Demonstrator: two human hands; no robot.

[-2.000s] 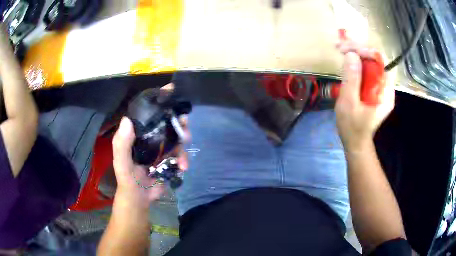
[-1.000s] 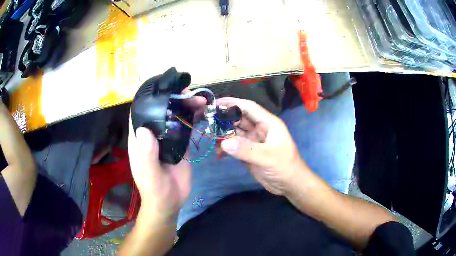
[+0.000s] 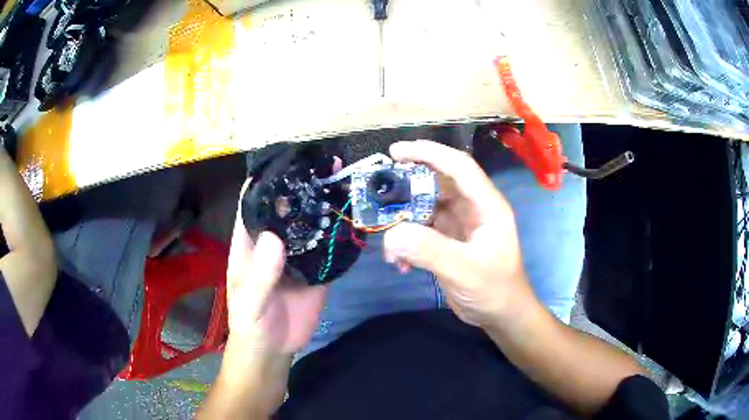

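My left hand point(image 3: 275, 287) holds a round black housing point(image 3: 283, 201) over my lap, its open side with inner parts facing up. My right hand point(image 3: 468, 238) holds a small circuit board point(image 3: 416, 193) by its right edge, between thumb and fingers. A round black lens module point(image 3: 388, 187) sits on the board and faces up. A white cable point(image 3: 355, 168), a green twisted wire point(image 3: 333, 242) and thin orange and red wires run between board and housing. The board is outside the housing, just right of it.
A red air blow gun point(image 3: 538, 148) hangs at the table edge, its metal nozzle pointing right. A hand screwdriver point(image 3: 381, 49) lies on the cardboard-covered table point(image 3: 443, 66). Black housings point(image 3: 70, 57) are at far left, clear trays point(image 3: 682, 57) at right. A red stool point(image 3: 176, 312) and another person's arm point(image 3: 29, 238) are at left.
My right hand let go of the blow gun and took hold of the board. The housing has turned open side up, and the board now lies flat with its lens up.
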